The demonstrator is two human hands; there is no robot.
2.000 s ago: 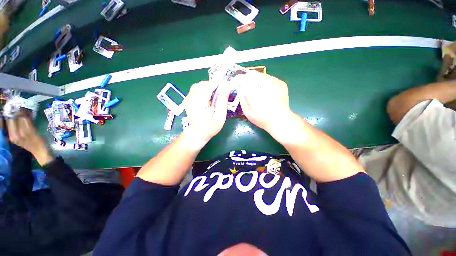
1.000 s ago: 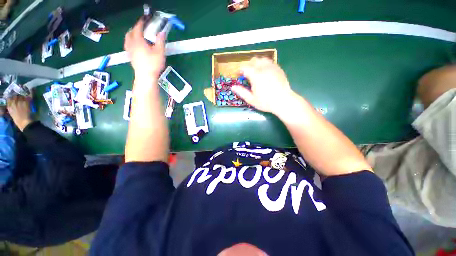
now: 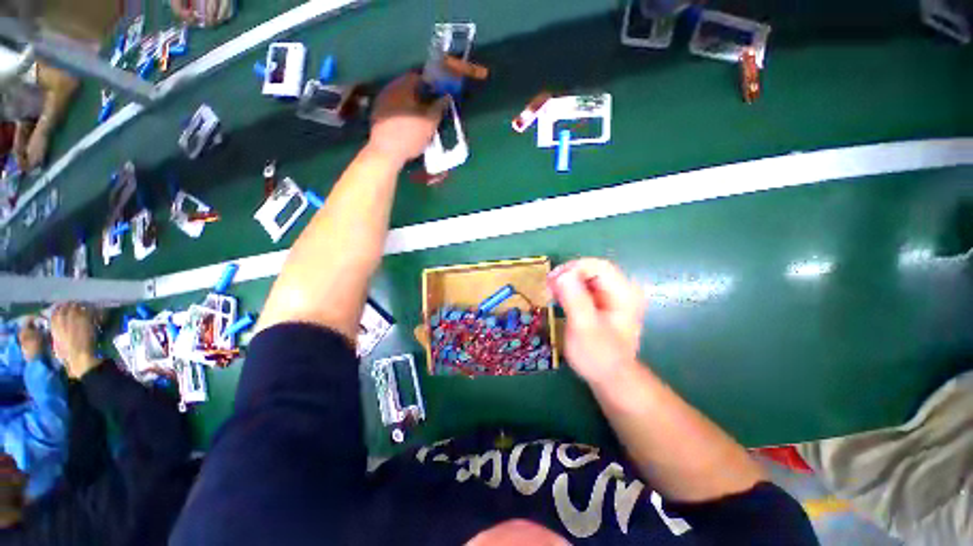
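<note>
My left hand (image 3: pixel 408 119) reaches over the far belt. Its fingertips are at a white-framed housing (image 3: pixel 453 41) with blue and copper-coloured parts; blur hides whether they grip it. Another white housing (image 3: pixel 446 139) lies just beside the hand. My right hand (image 3: pixel 603 315) is just right of the open cardboard box (image 3: pixel 485 283), its thumb and fingers close together. A reddish bit shows at the fingertips, too small to identify. The box holds massed blue-grey components (image 3: pixel 491 343) with red wires and a bright blue cylinder (image 3: pixel 496 299).
Two housings lie left of the box, one partly behind my left arm (image 3: pixel 373 325) and one nearer me (image 3: pixel 398 390). A heap of part-built units (image 3: pixel 181 343) is at left by a neighbour's hands. A white rail (image 3: pixel 662 187) separates bench and belt, where more housings lie spread out.
The view has shifted towards the belt. My left hand, which carried a housing over the rail, is now farther out on the belt. My right hand has left the box for its right side.
</note>
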